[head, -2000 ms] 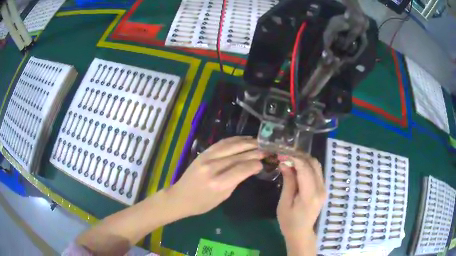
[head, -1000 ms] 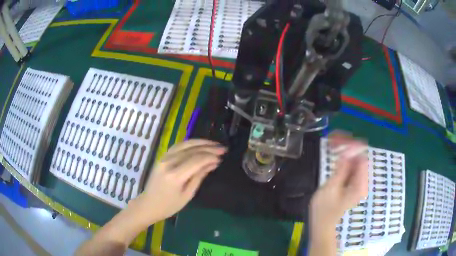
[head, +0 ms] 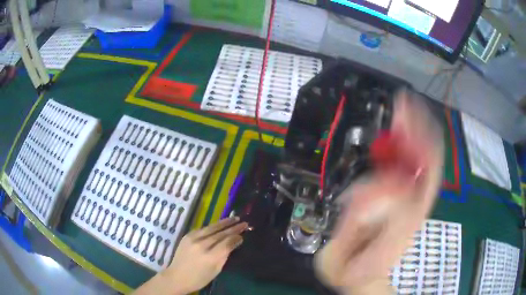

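The black test fixture (head: 323, 109) stands in the centre. My right hand (head: 398, 173) is blurred at its upper right, closed around the red toggle clamp handle (head: 385, 148). The clear pressing plate (head: 301, 211) sits low over the round silver test socket (head: 304, 238); whether they touch, or a part lies in it, I cannot tell. My left hand (head: 205, 253) rests left of the socket, fingers together and extended, near the purple stick (head: 232, 196). Whether it holds something small at the fingertips is unclear.
White foam parts trays with dark strips lie at left (head: 144, 190), far left (head: 52, 161), behind (head: 259, 80), right (head: 441, 253) and far right (head: 497, 268). A blue paper bin (head: 130, 37) is rear left, a lit monitor (head: 409, 20) rear right. Red wires (head: 264, 75) hang by the fixture.
Both hands have left the socket. My right hand has gone over the right tray and up to the red handle. My left hand has drawn back left. The view has tilted up, showing the monitor.
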